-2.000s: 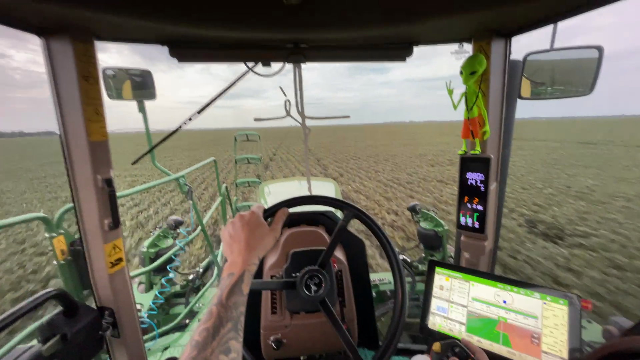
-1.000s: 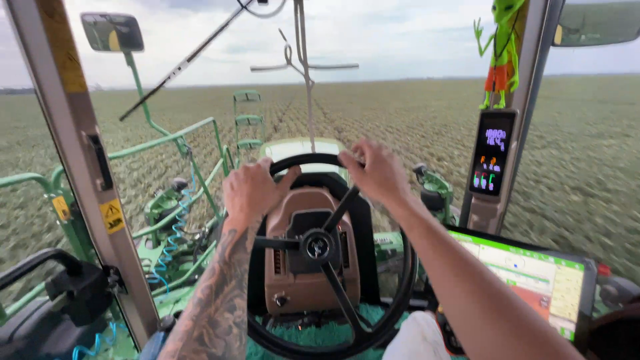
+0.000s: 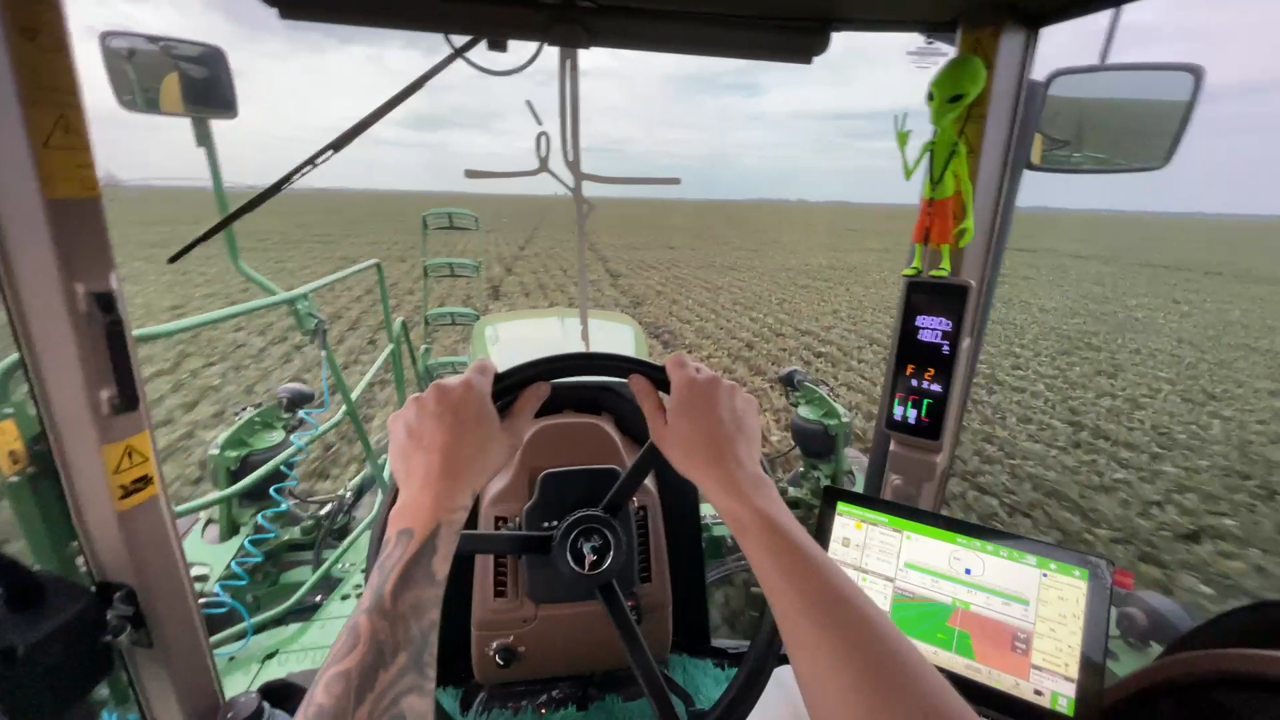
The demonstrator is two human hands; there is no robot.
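Note:
Both my hands are on the black steering wheel [image 3: 580,368] of a tractor cab. My left hand [image 3: 450,435] grips the upper left of the rim, its thumb lying along the inner side. On the upper right of the rim my right hand [image 3: 703,415] is closed, thumb against the wheel. Between my forearms stands the brown steering column [image 3: 570,640] with a round hub emblem. A lit guidance monitor [image 3: 960,600] sits right of my right forearm, and a narrow display [image 3: 928,360] is fixed to the right pillar.
A green alien figurine [image 3: 943,160] stands above the narrow display. Outside are a green hood [image 3: 560,332], green railings [image 3: 260,310], a coiled blue hose [image 3: 270,515] and crop rows [image 3: 740,280]. Mirrors hang at left [image 3: 168,75] and right [image 3: 1115,117]. A wiper [image 3: 320,155] crosses the windshield.
My right hand, near the monitor's lower left edge two seconds ago, is now on the wheel's upper right rim. The left hand stays on the rim's upper left.

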